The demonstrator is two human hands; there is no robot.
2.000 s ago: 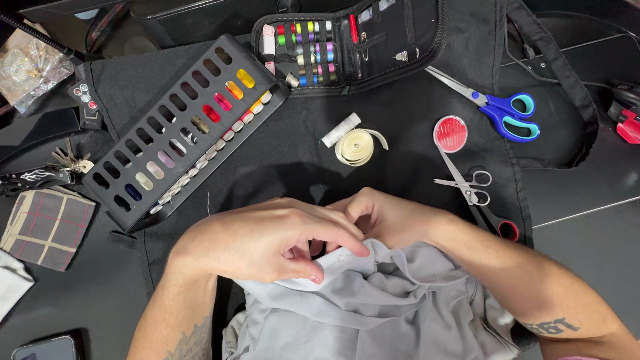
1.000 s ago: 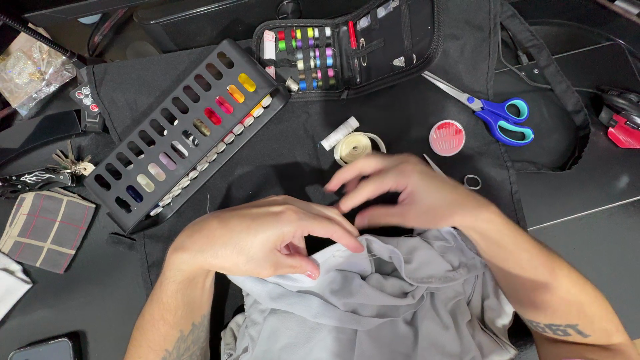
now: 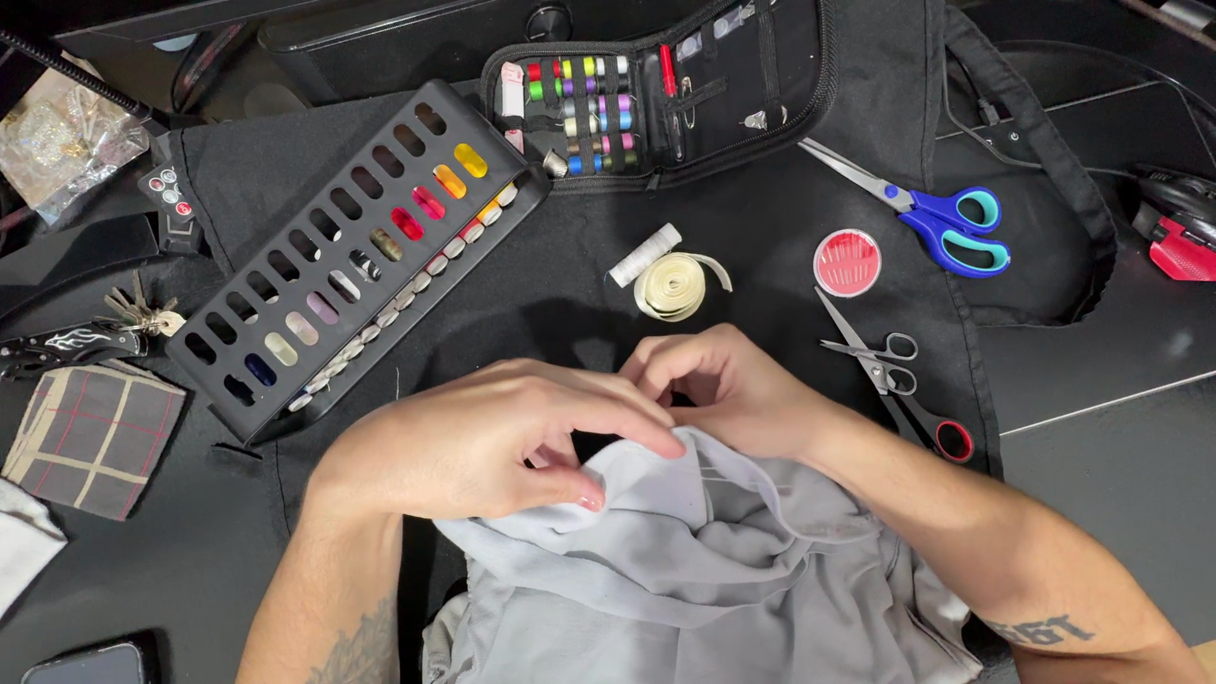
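Note:
Light grey fabric, a garment [image 3: 665, 589], lies bunched at the bottom centre. My left hand [image 3: 513, 437] grips its upper edge, fingers over the cloth and thumb below. My right hand [image 3: 727, 389] is at the same edge, touching or close to the left fingers, its fingertips pinched together; whether a needle or thread is between them is hidden. Just beyond the hands lie a white thread spool [image 3: 646, 255] and a rolled cream tape [image 3: 671, 287]. To their right are a round red needle case [image 3: 847, 263] and small metal scissors [image 3: 879, 357].
A black thread rack [image 3: 313, 223] stands at the left, an open sewing kit [image 3: 655, 95] at the back. Blue-handled scissors [image 3: 940, 214] lie at the right. Keys [image 3: 142, 309], a plaid cloth [image 3: 95, 437] and a phone [image 3: 90, 665] are along the left side.
My right hand moved away from the cloth edge toward the rolled tape, then came back beside my left hand. My left hand has kept its hold on the cloth.

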